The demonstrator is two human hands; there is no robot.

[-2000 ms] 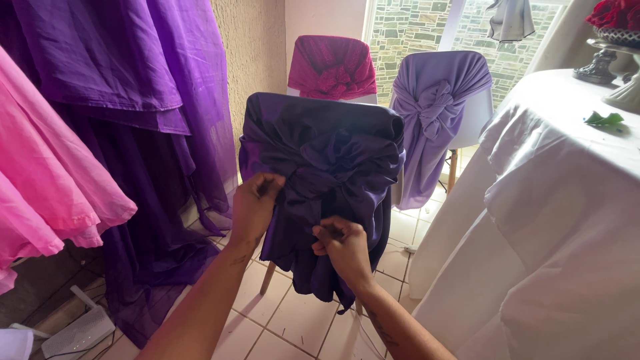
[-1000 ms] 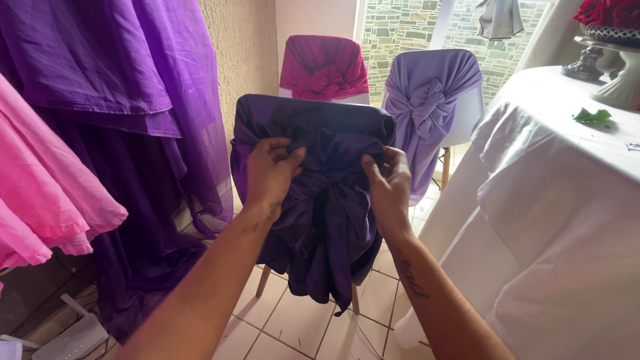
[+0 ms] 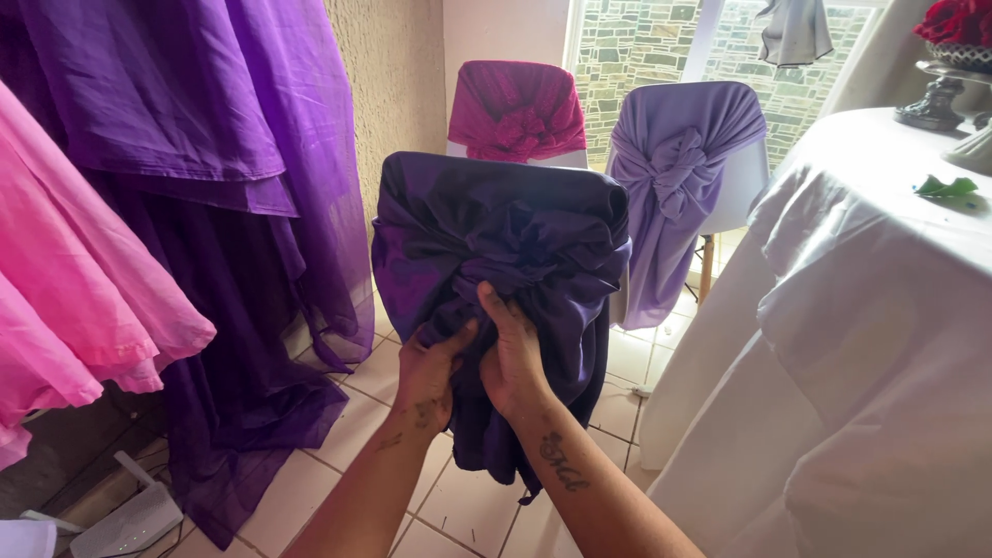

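Dark purple satin fabric point(image 3: 496, 201) covers the back of a chair in the middle, gathered into a knot point(image 3: 508, 267) with folds hanging below it. My left hand point(image 3: 434, 364) grips a fold just below and left of the knot, thumb on top. Beside it, my right hand point(image 3: 511, 353) rests against the hanging folds under the knot, its thumb pointing up; whether cloth is pinched in it cannot be told. Behind stand a chair with a knotted magenta cover point(image 3: 518, 116) and a chair with a knotted lilac sash point(image 3: 674, 170).
Purple drapes point(image 3: 232, 155) and pink fabric point(image 3: 85, 279) hang at the left, above a white router-like device point(image 3: 128, 519). On the right is a table with a white tablecloth point(image 3: 876, 310), bearing a leaf point(image 3: 945, 187) and a stand with red roses point(image 3: 957, 31). A textured wall point(image 3: 395, 101) stands behind.
Both hands have moved down from the sides of the knot to the folds just under it, and are closer together than one second ago.
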